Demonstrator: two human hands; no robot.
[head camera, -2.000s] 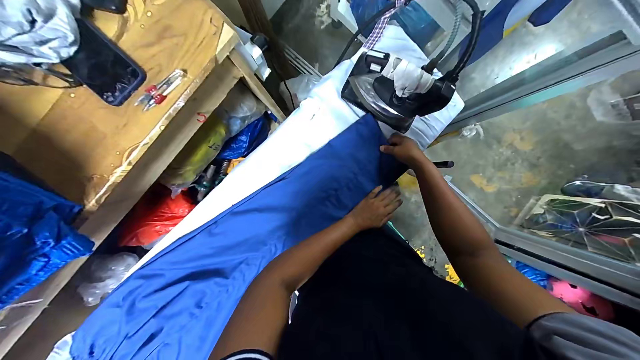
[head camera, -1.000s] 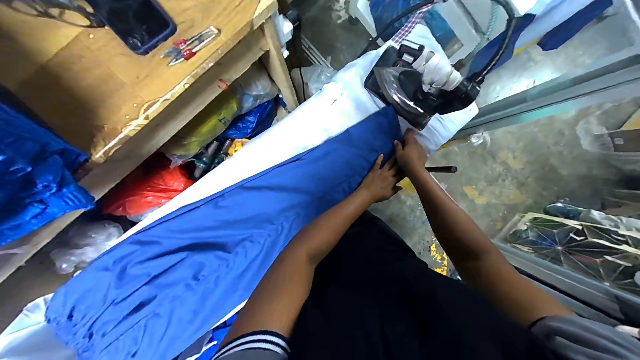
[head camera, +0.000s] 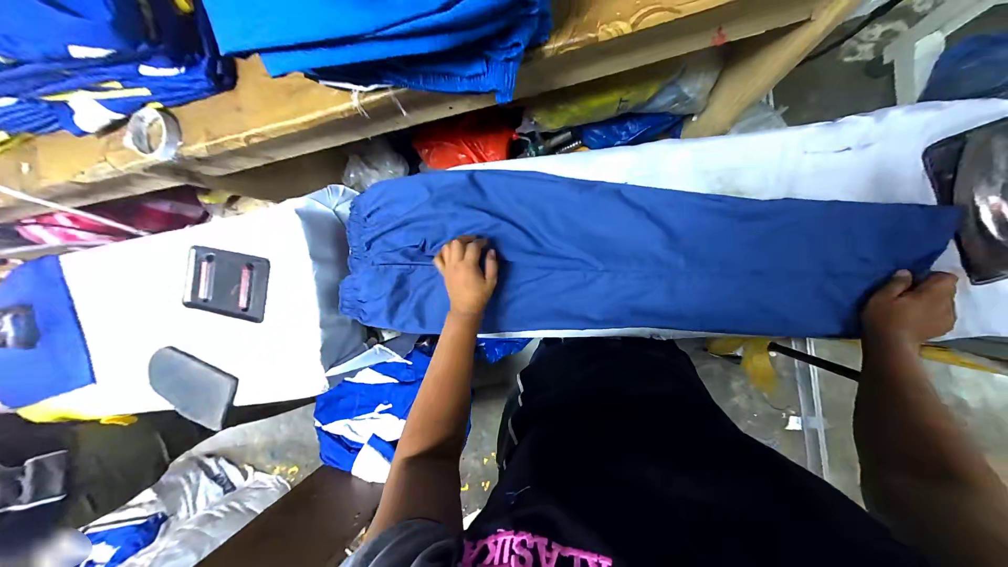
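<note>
Blue trousers (head camera: 630, 244) with a gathered elastic waistband lie lengthwise on the white-covered ironing board (head camera: 787, 161). Near the waistband, my left hand (head camera: 467, 276) rests on the fabric with bent fingers; whether it pinches any cloth cannot be told. My right hand (head camera: 909, 307) grips the near corner of the trouser hem, thumb on top. Just beyond that hem, at the right edge of the view, part of an iron (head camera: 984, 201) stands on the board.
Folded blue clothes (head camera: 378, 35) and a roll of tape (head camera: 153, 132) lie on the wooden table (head camera: 268, 102). Plastic bags fill its lower shelf. To the left, a second white surface (head camera: 126, 315) bears a black rest plate (head camera: 227, 283) and a grey pad (head camera: 191, 386). Blue-and-white cloth (head camera: 370, 417) hangs below.
The view has swung left. My left hand has moved from beside my right hand at the hem to the waistband end. The trousers now lie straighter along the board.
</note>
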